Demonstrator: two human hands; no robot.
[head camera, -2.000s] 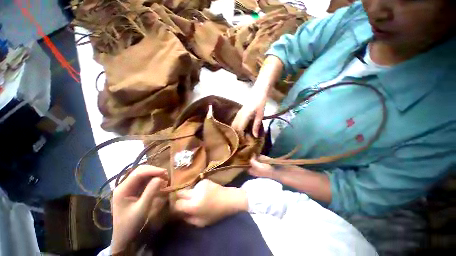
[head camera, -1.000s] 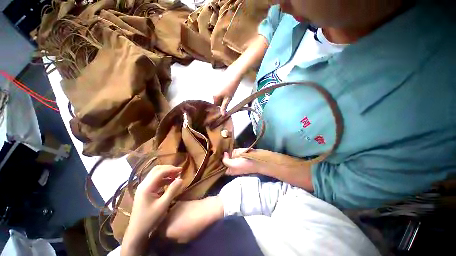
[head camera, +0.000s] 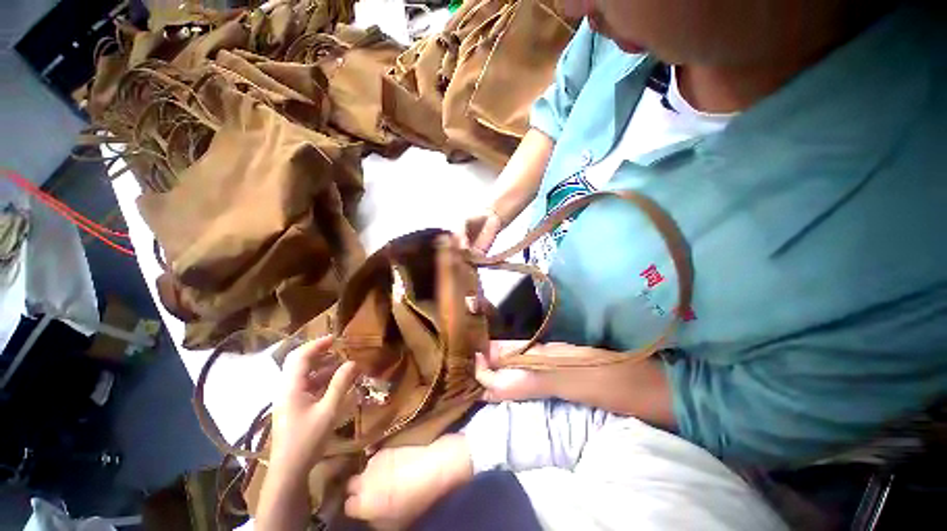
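An open brown tote bag (head camera: 405, 353) with long strap loops lies in front of me, its dark opening facing up. A pale zipper end (head camera: 399, 284) and a small whitish crumpled piece (head camera: 371, 390) show inside. My left hand (head camera: 312, 389) is at the bag's left edge, thumb and fingers bent around the opening; whether they pinch anything is unclear. My right hand (head camera: 400, 482) grips the bag's near side, its fingertips partly hidden. A co-worker's hands hold the bag's far and right edges.
The co-worker in a teal jacket (head camera: 768, 249) stands close at right. Brown bags (head camera: 239, 197) lie heaped on the white table (head camera: 426, 197). Orange-red cords (head camera: 68, 211) run at far left.
My right hand has moved down along the bag's near side. The co-worker's far hand has raised the bag's far edge. The whitish piece, hidden one second ago, shows again.
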